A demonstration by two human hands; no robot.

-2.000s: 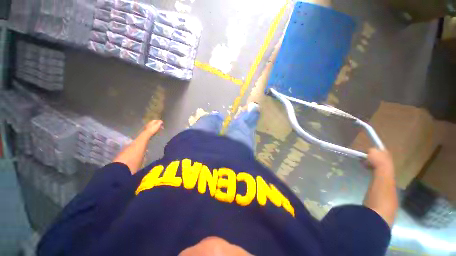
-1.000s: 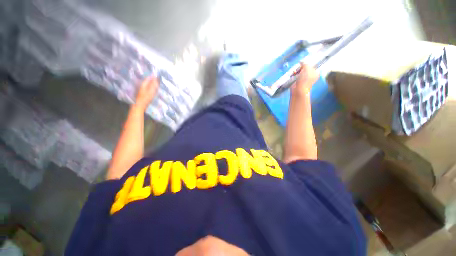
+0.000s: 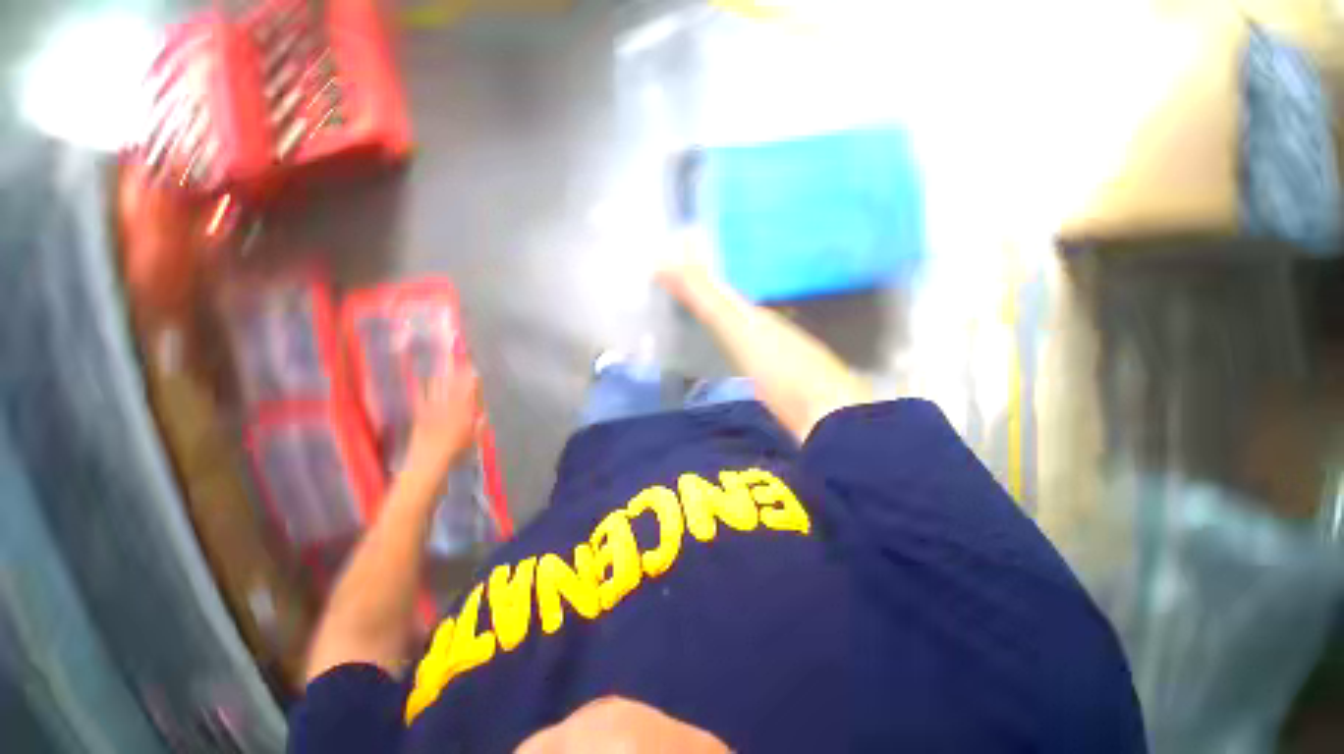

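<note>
The platform trolley's blue deck (image 3: 814, 214) lies on the floor ahead, right of centre, in strong glare. My right hand (image 3: 686, 270) is at the deck's near left side. It is blurred and washed out, and its grip cannot be made out. No push handle can be made out clearly. My left hand (image 3: 454, 398) is blurred above a low red crate (image 3: 492, 486) holding pale grey packs. Whether it touches the crate, and how its fingers lie, cannot be told.
More red crates (image 3: 386, 89) stand at the upper left. A large brown carton (image 3: 1164, 177) with a grey packed stack (image 3: 1287, 140) is at the upper right. Clear plastic (image 3: 1238, 575) is at the lower right. A long grey-green surface (image 3: 74, 486) runs along the left edge.
The view has moved from the grey tray stacks to red crates on the left. My right hand has moved left in view. The handle bar seen in it before can no longer be made out.
</note>
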